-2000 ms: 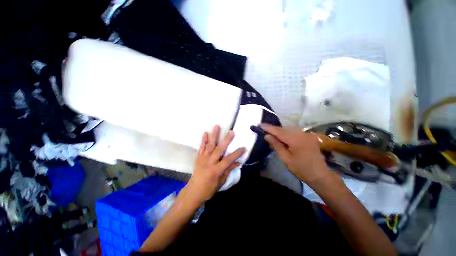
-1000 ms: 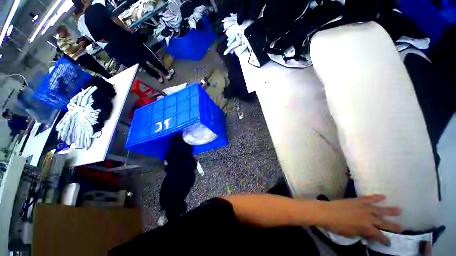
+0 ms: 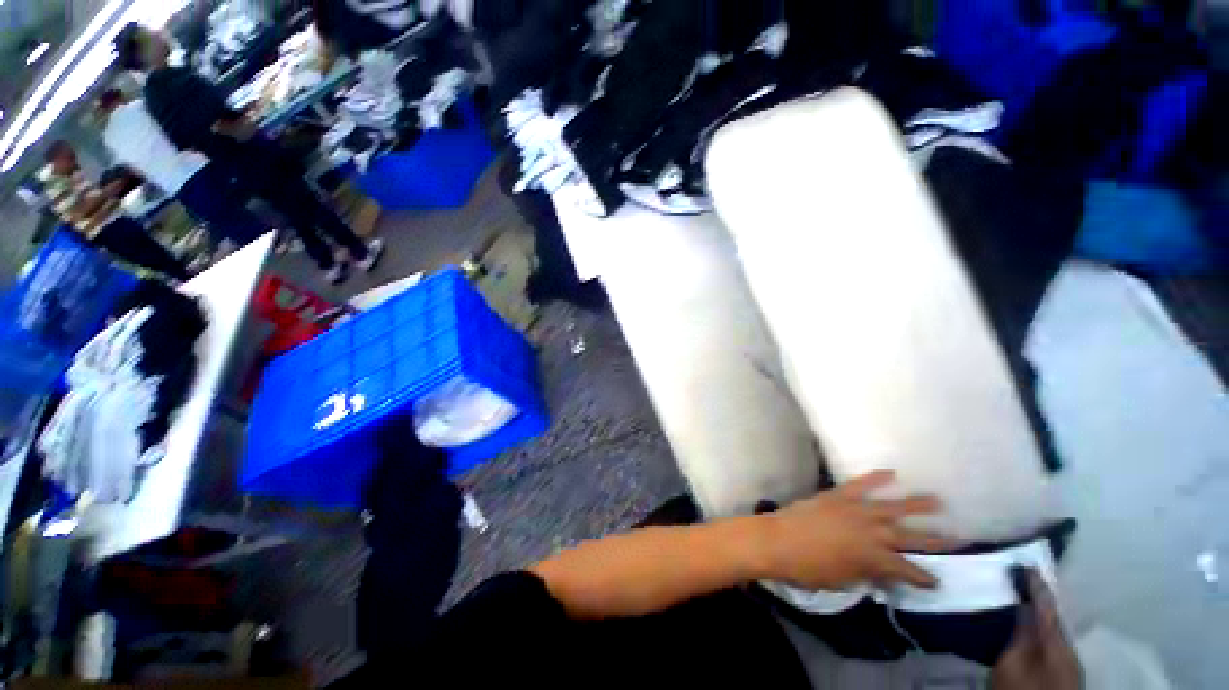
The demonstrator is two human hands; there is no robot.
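Observation:
A white band (image 3: 973, 580) with a plain black section (image 3: 960, 630) below it lies across the near end of the off-white padded sleeve board (image 3: 883, 310). My left hand (image 3: 856, 539) lies flat with fingers apart on the board's end, its fingertips at the band's left part. My right hand (image 3: 1038, 650) is blurred and partly cut off by the bottom edge, at the band's right end. It is closed on a slim tool whose dark tip touches or nearly touches the band; the rest of the tool is hidden.
A lower padded board (image 3: 701, 364) is left of the sleeve board. Black-and-white garment pieces (image 3: 647, 121) are heaped at its far end. A blue crate (image 3: 371, 384) stands on the floor. A side table (image 3: 202, 384) holds more pieces. People (image 3: 202, 135) are at upper left. The pressing table (image 3: 1132, 431) is at right.
The view has swung left from the table and iron, then partly back right. My left hand stays at the board's end. My right hand, out of view one second ago, shows again at the bottom edge.

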